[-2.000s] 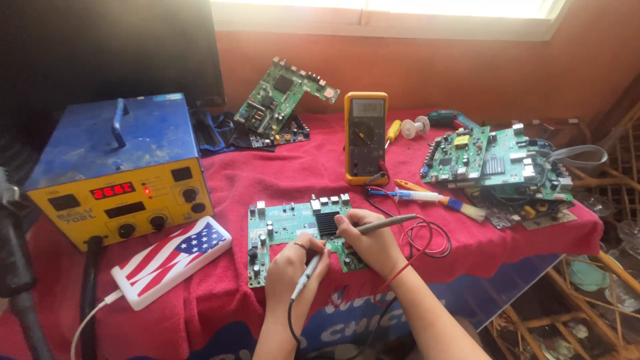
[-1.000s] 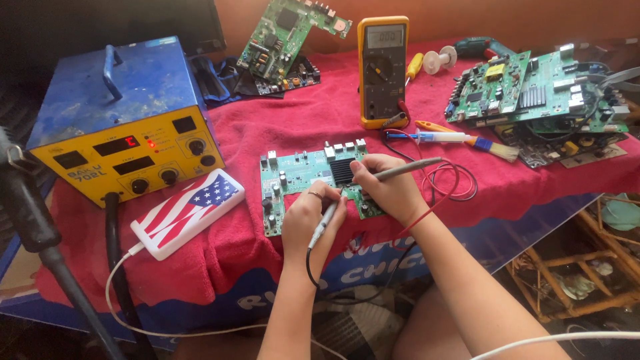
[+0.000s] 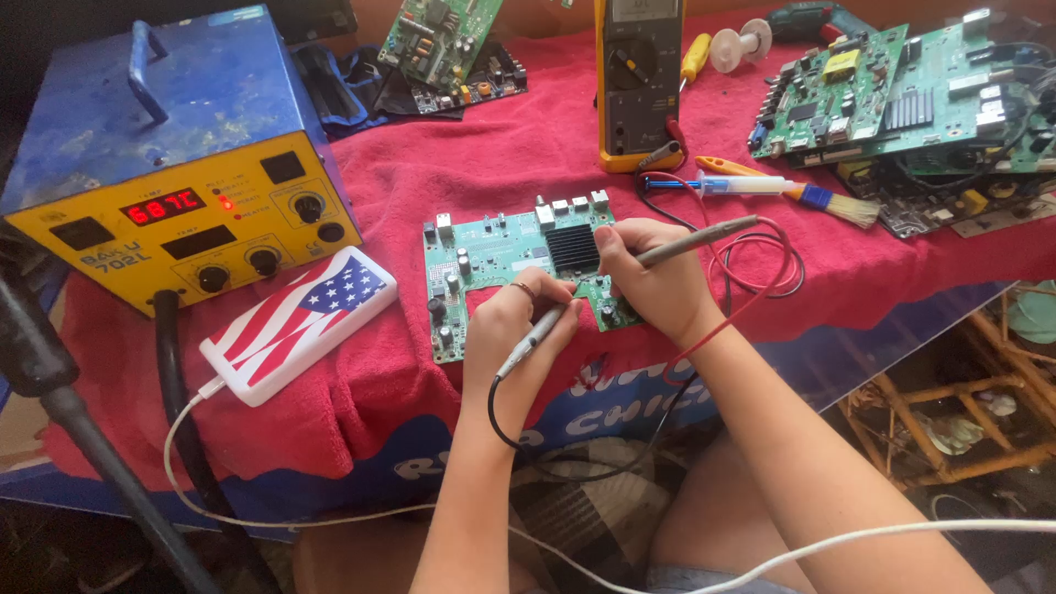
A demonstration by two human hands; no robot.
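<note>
My left hand (image 3: 511,330) holds a grey test probe (image 3: 532,340) with a black lead, and my right hand (image 3: 660,276) holds another grey probe (image 3: 701,239) with a red lead. Both hands are over a green circuit board (image 3: 495,247), close to its black heatsink (image 3: 573,249). The probe tips are too small to place exactly. Behind the board a yellow-framed digital multimeter (image 3: 639,107) stands upright, with leads plugged in at its lower part.
At left are a blue and yellow rework station (image 3: 305,165) and a flag-patterned power bank (image 3: 301,322). A syringe (image 3: 742,185), a brush (image 3: 850,206), a yellow screwdriver (image 3: 697,58), a spool (image 3: 741,45) and stacked circuit boards (image 3: 949,99) lie at right. A white cable (image 3: 330,523) crosses the foreground.
The view has moved closer and tilted down. Both hands stay over the board with the probes held. The rework station's display reads differently.
</note>
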